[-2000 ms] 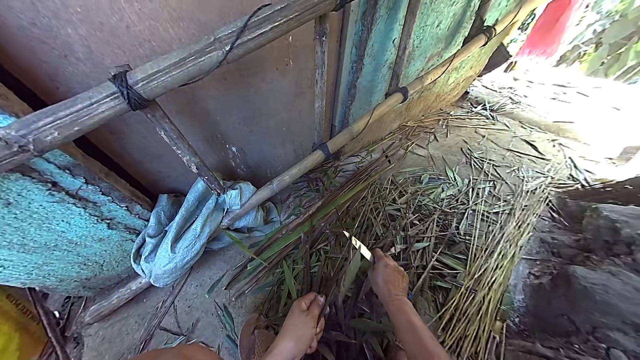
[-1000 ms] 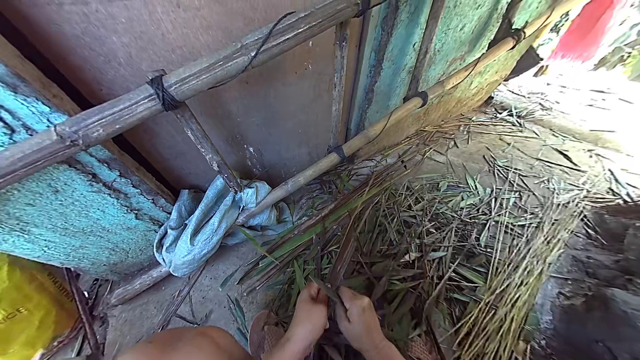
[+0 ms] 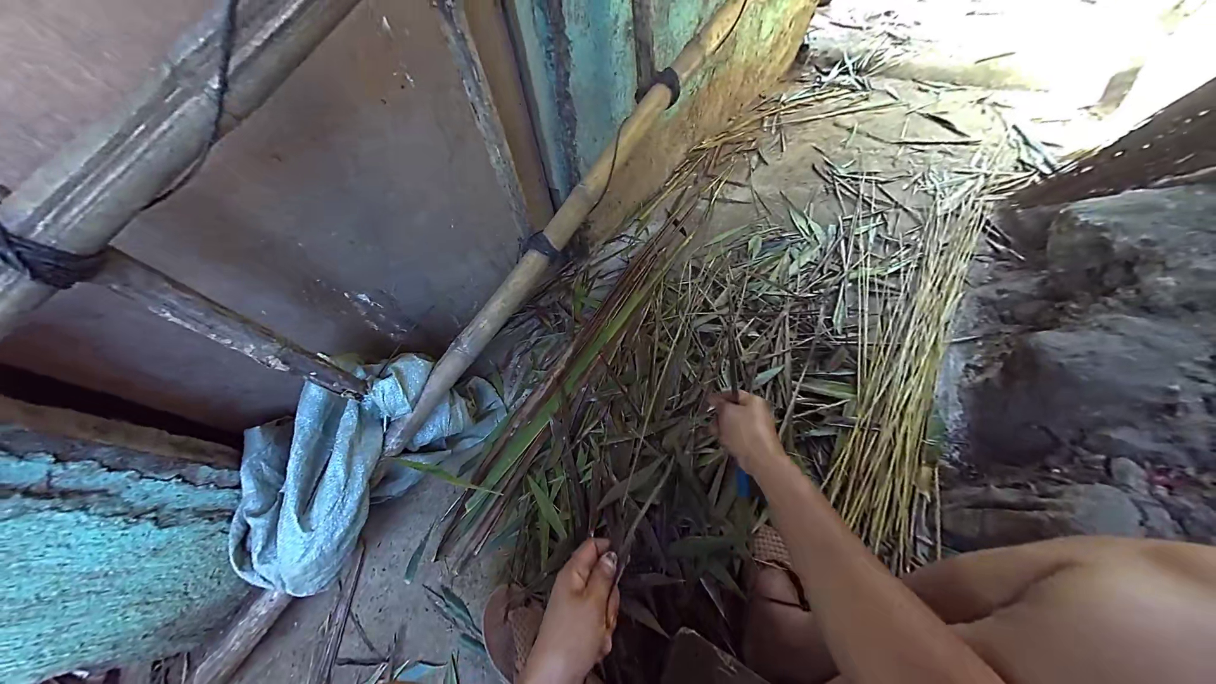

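Note:
My left hand (image 3: pixel 581 603), low in the head view, has its thumb and fingers closed on a thin plant stalk (image 3: pixel 617 494) that runs up into the leaves. Up and to the right, my right hand (image 3: pixel 746 429) is closed around a knife (image 3: pixel 743 481); a bit of its blue handle shows below the fist, and its blade is hard to make out against the litter. Cut leaves and stalks (image 3: pixel 760 294) lie under and beyond both hands. Longer dark and green stalks (image 3: pixel 579 370) lie slanting on the left. A bundle of bare yellowish stalks (image 3: pixel 902 380) lies on the right.
A bamboo rail (image 3: pixel 494 309) slants along the wall, with a pale blue woven sack (image 3: pixel 318 484) draped at its lower part. A thicker bamboo pole (image 3: pixel 152 123) crosses the upper left. Rough rocks (image 3: pixel 1121 361) border the right. My sandalled feet (image 3: pixel 518 627) are beside the leaves.
My hands were close together a second ago and are now apart, the right one farther forward. Two seconds ago the knife's bright blade showed at my right hand. The view has shifted.

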